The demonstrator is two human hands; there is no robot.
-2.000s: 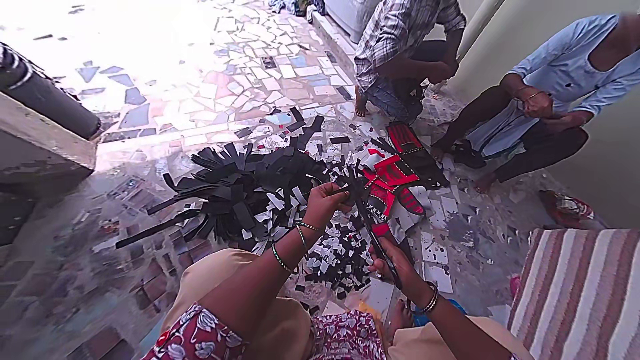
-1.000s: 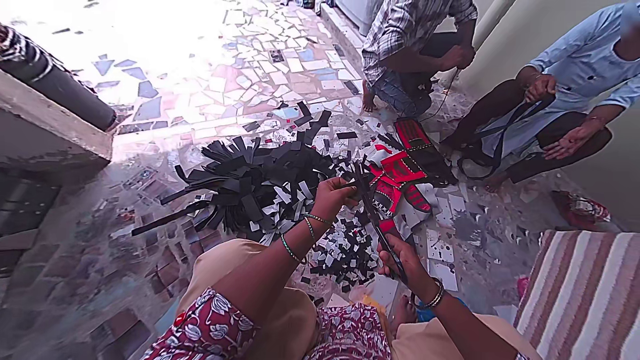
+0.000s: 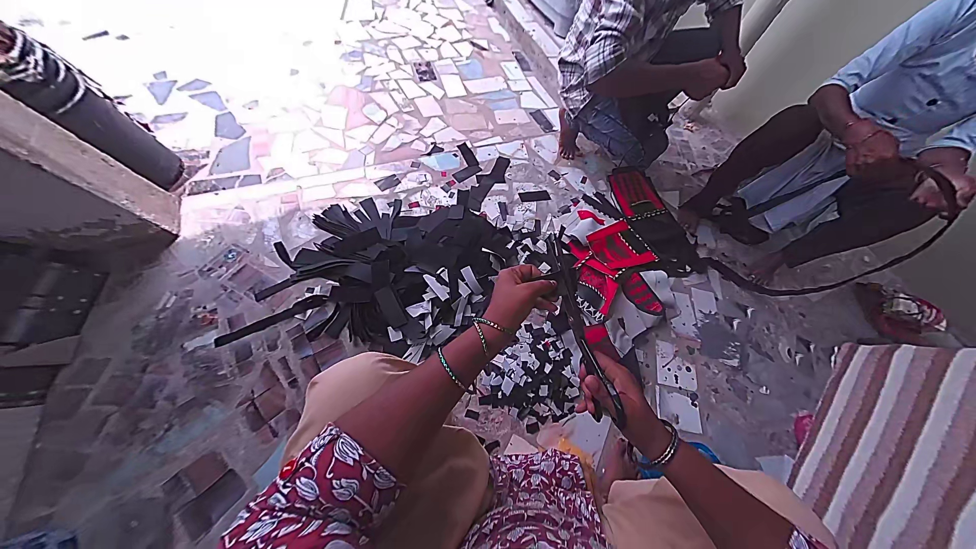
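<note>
My left hand (image 3: 522, 296) pinches a small dark strip beside the blades of a large pair of scissors (image 3: 572, 313). The scissors' handles are in my right hand (image 3: 616, 389), with the blades pointing away from me. Just beyond my left hand lies a heap of black strips (image 3: 396, 259), which look like fabric. Small black and white cut pieces (image 3: 530, 374) are scattered on the floor below my hands. Right of the blades lie red and black patterned textile pieces (image 3: 621, 248) with light edging.
A person in a checked shirt (image 3: 610, 46) crouches at the upper right. Beside them, another person in a light blue shirt (image 3: 907, 84) holds a long black strap (image 3: 793, 291). A striped mat (image 3: 892, 435) lies at the lower right, and a low wall (image 3: 91, 164) stands at the left.
The person in light blue, whose hands held no visible strap two seconds ago, now has a long black strap raised between them. My hands remain at the scissors.
</note>
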